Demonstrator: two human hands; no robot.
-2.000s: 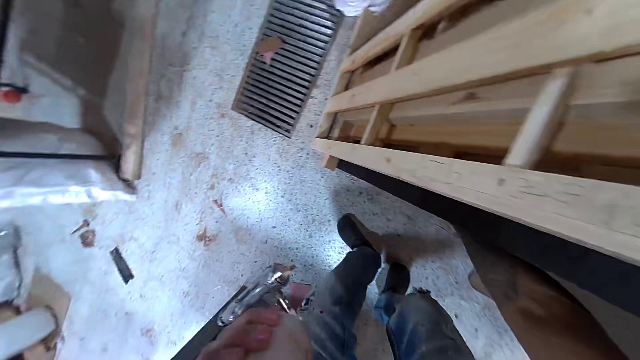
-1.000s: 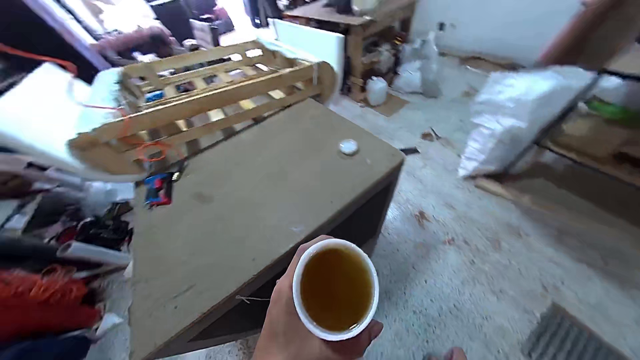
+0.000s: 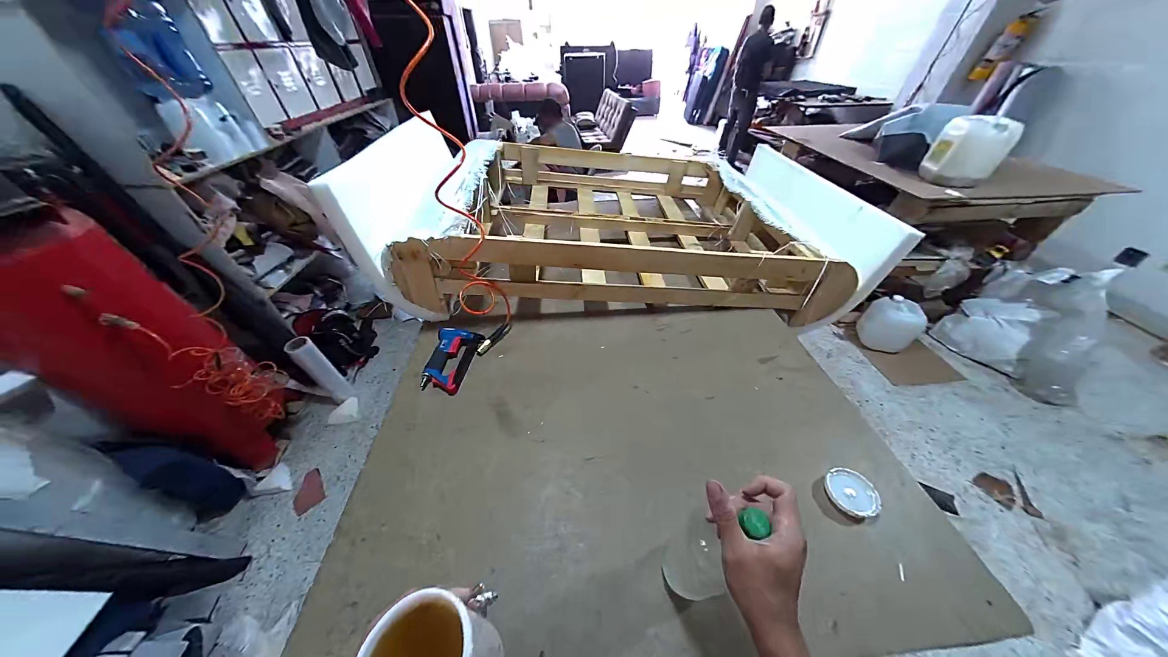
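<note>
My left hand (image 3: 477, 598), mostly hidden at the bottom edge, holds a white cup of amber liquid (image 3: 422, 630) and a small shiny metal object (image 3: 484, 599). With the fingers of my right hand (image 3: 766, 547) I grip a clear bottle (image 3: 693, 561) by its green cap (image 3: 755, 523); the bottle leans over the brown worktable (image 3: 566, 438). A round white lid (image 3: 852, 494) lies to the right of this hand. Farther back on the left of the tabletop rests a blue and black pneumatic staple gun (image 3: 451, 359), joined to an orange coiled air hose (image 3: 447, 182).
Beyond the table stands a wooden sofa frame (image 3: 630, 258) with white foam on its arms (image 3: 830, 233). A red tank (image 3: 119, 338) is at left. Plastic bags (image 3: 1013, 319) and a white jug (image 3: 891, 323) sit on the right floor. Two people are in the background.
The view has swung up to face the table and sofa frame. My right hand now grips the green-capped bottle. The cup of amber liquid, central one second ago, is at the bottom edge.
</note>
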